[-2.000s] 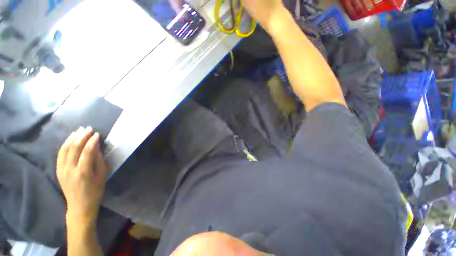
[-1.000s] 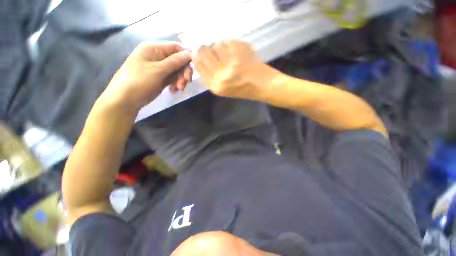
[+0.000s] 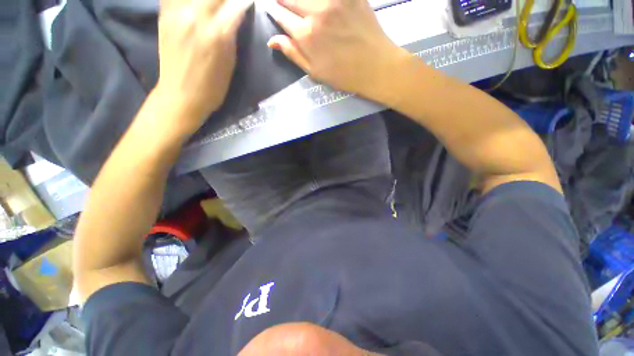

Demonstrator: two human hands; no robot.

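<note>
A dark grey cloth panel (image 3: 263, 73) lies on the white machine table near its front edge. My left hand (image 3: 198, 52) is on the panel's left side, its fingertips close to the top of the picture. My right hand (image 3: 337, 45) is on the panel's right side, fingers pointing left with the thumb lower and apart. The fingertips of both hands almost meet on the cloth at the top edge of the picture. What lies between them is too small to tell. More dark cloth (image 3: 97, 76) is heaped to the left of my left hand.
A phone (image 3: 480, 10) with a lit screen and yellow-handled scissors (image 3: 556, 35) lie at the table's right. Ruler marks (image 3: 459, 54) run along the front edge. A blue basket (image 3: 615, 254) and dark cloth stand at the right. A red round object (image 3: 182, 221) is below the table.
My right hand has come from the scissors to beside my left hand. Both hands have since moved up slightly, and the grey panel now shows between them. The view has shifted.
</note>
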